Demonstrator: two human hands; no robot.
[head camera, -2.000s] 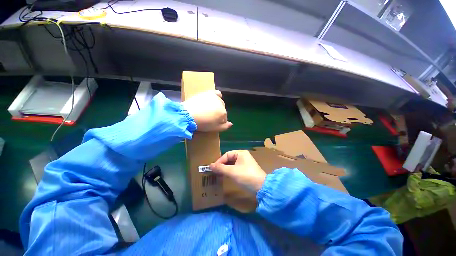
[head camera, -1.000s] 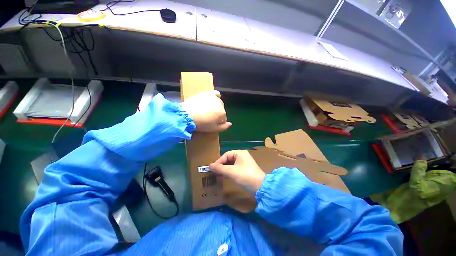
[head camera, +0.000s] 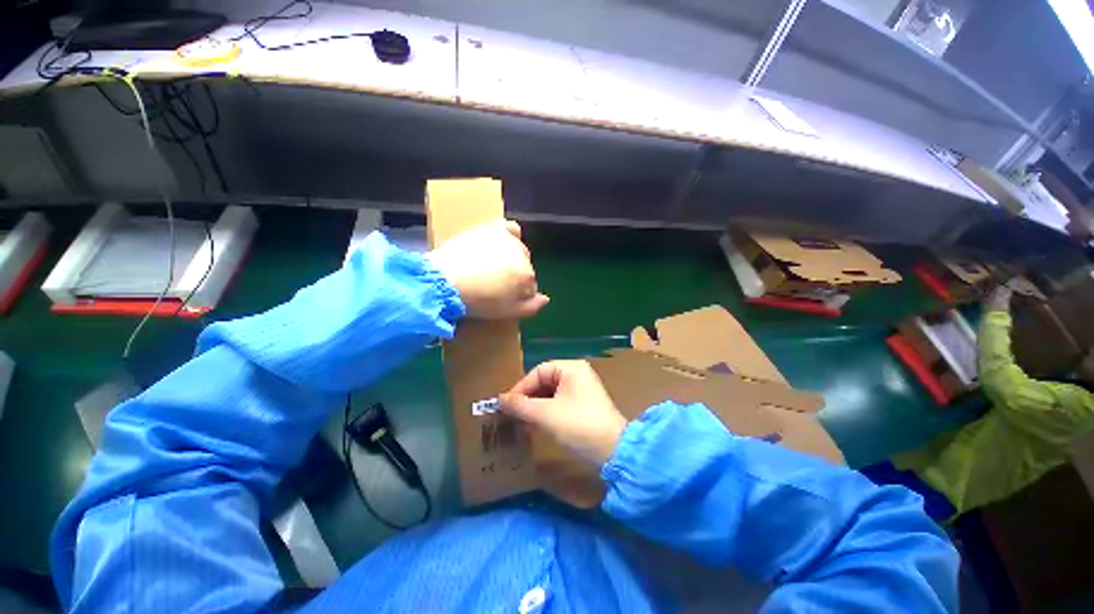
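Observation:
A brown mailer box (head camera: 490, 462) stands on its side in front of me, its narrow side facing up with printed code marks. My left hand (head camera: 490, 274) grips its upper part. My right hand (head camera: 564, 408) holds a small white barcode label (head camera: 485, 407) at its fingertips against the narrow side, just above the printed barcode. The box's brown open flaps (head camera: 708, 378) spread to the right, partly under my right hand and sleeve.
A black handheld scanner (head camera: 386, 440) with its cable lies left of the box. Packed units with white foam ends (head camera: 228, 258) sit along the far side of the green bench (head camera: 588, 282). Another open carton (head camera: 816, 257) is at right. A person in a yellow-green sleeve (head camera: 1020, 402) is at far right.
The packed units at left have shifted right. The person at right has reached an arm further up the line. My hands, box and label keep nearly the same pose.

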